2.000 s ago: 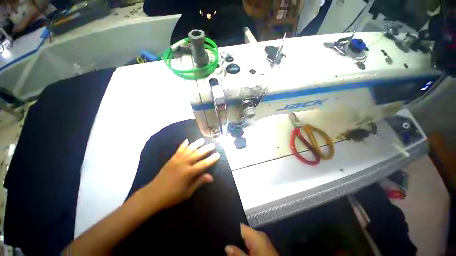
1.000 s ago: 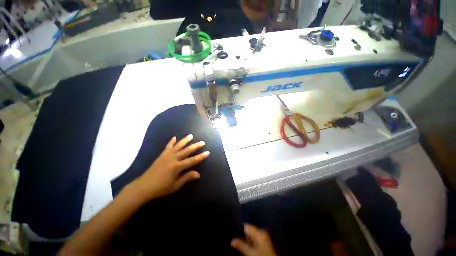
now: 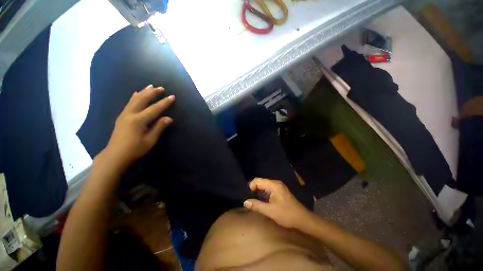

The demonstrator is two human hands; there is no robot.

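Observation:
A black sleeve panel (image 3: 185, 132) lies on the white sewing table, its far end at the brightly lit presser foot (image 3: 157, 33), and hangs over the front edge toward my lap. My left hand (image 3: 139, 124) rests on the panel, palm down, fingers slightly spread, pressing and not gripping it. My right hand (image 3: 270, 200) pinches the panel's right edge near my lap between thumb and fingers. Scissors with red and yellow handles (image 3: 259, 18) lie on the machine bed, blades cut off by the top edge.
A stack of black panels (image 3: 26, 127) lies at the left of the table. Narrow black strips (image 3: 394, 114) and a small red item (image 3: 378, 58) lie on the pale surface (image 3: 429, 69) at the right. The ridged grey table edge (image 3: 275, 61) runs across the front.
The view has tilted down and right, so most of the machine head is out of frame. My left hand has slid back from the presser foot. My right hand still pinches the panel's edge.

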